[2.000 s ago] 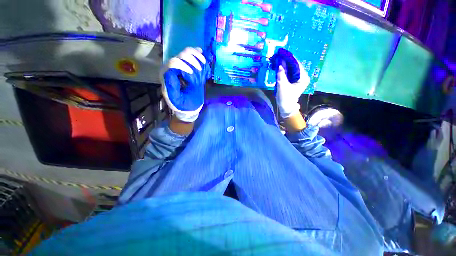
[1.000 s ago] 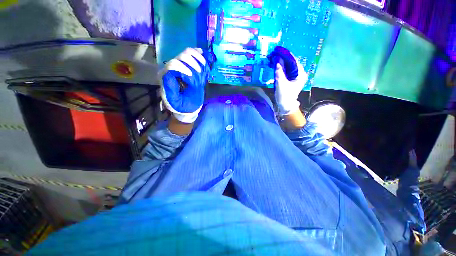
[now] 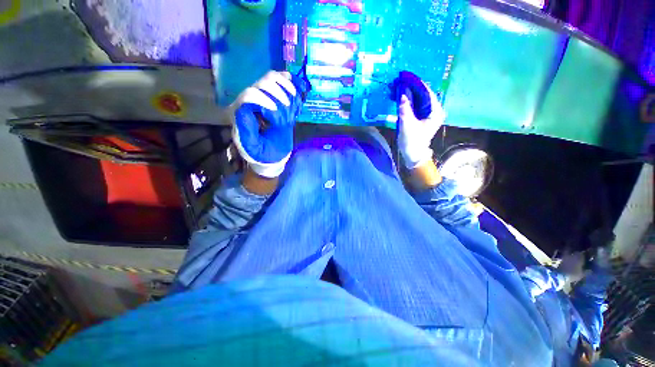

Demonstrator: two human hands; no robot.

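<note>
A teal-blue printed circuit board (image 3: pixel 420 43) lies on the glossy green surface in front of me, with a row of parallel bars with pink-red ends and a pale bent shape beside them. My left hand (image 3: pixel 266 122), in a white and blue glove, is curled at the board's left near corner. A small dark tip shows above its fingers; what it belongs to is hidden. My right hand (image 3: pixel 419 118), in a white glove with dark blue fingers, is curled over the board's near right part. A thin dark tip seems to point left from it; the rest is unclear.
A black bin (image 3: pixel 64 208) with red contents stands at lower left. A red-yellow button (image 3: pixel 170 103) sits on the grey edge left of the board. A round, bright metallic thing (image 3: pixel 465 170) is beside my right wrist. Part of a blue-clothed person (image 3: pixel 585 301) shows at lower right.
The board and the green surface have shifted left in the view, while my hands stay nearly in place. The blue-clothed person at right has moved toward the lower right.
</note>
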